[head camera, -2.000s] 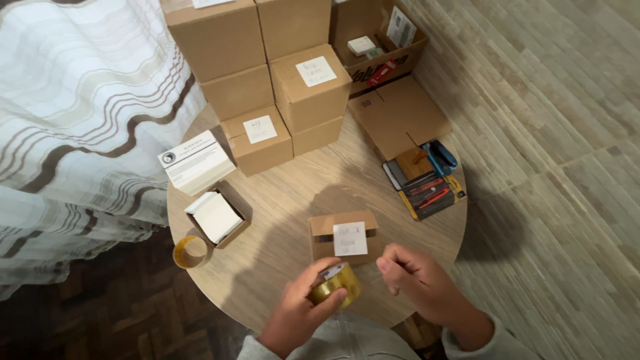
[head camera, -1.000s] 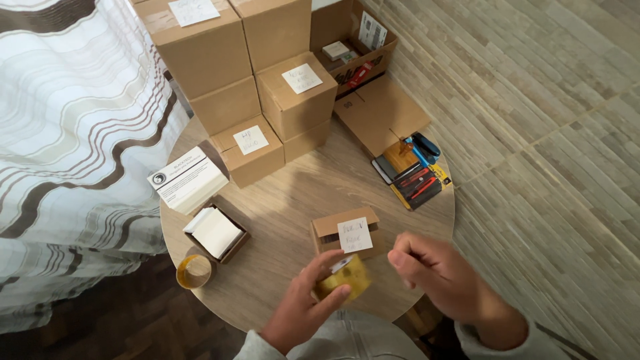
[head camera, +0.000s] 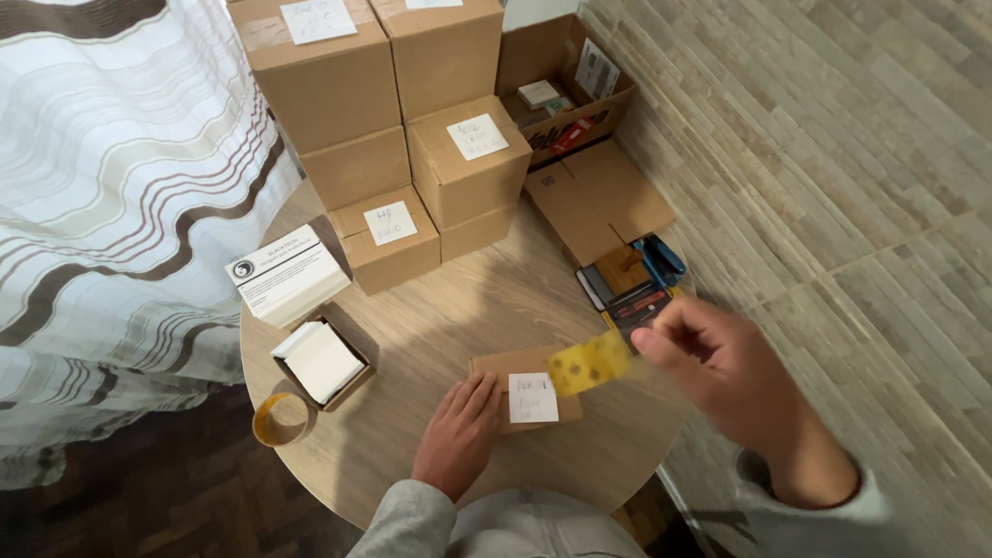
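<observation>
A small cardboard box (head camera: 491, 362) lies near the table's front edge, with a handwritten white paper note (head camera: 533, 398) on its top. My left hand (head camera: 463, 426) rests flat on the box's left end, its fingertips just left of the note. My right hand (head camera: 709, 364) is raised to the right of the box, thumb and fingers pinched together. A strip of yellow patterned tape (head camera: 589, 363) stretches between the pinched fingers and the note's right edge. Whether its left end touches the box cannot be told. The tape roll is not plainly visible.
Stacked cardboard boxes (head camera: 329, 101) with notes stand at the back. On the left are printed cards (head camera: 291, 271), a small box of white papers (head camera: 322, 363) and a tape roll (head camera: 283, 419). Flattened cardboard (head camera: 601, 201), a blue stapler-like tool (head camera: 661, 262) and an open carton (head camera: 570, 85) lie right.
My left hand held the tape roll in both earlier frames and now lies on the small box. My right hand has a strip of tape hanging from it. The view sits closer over the table.
</observation>
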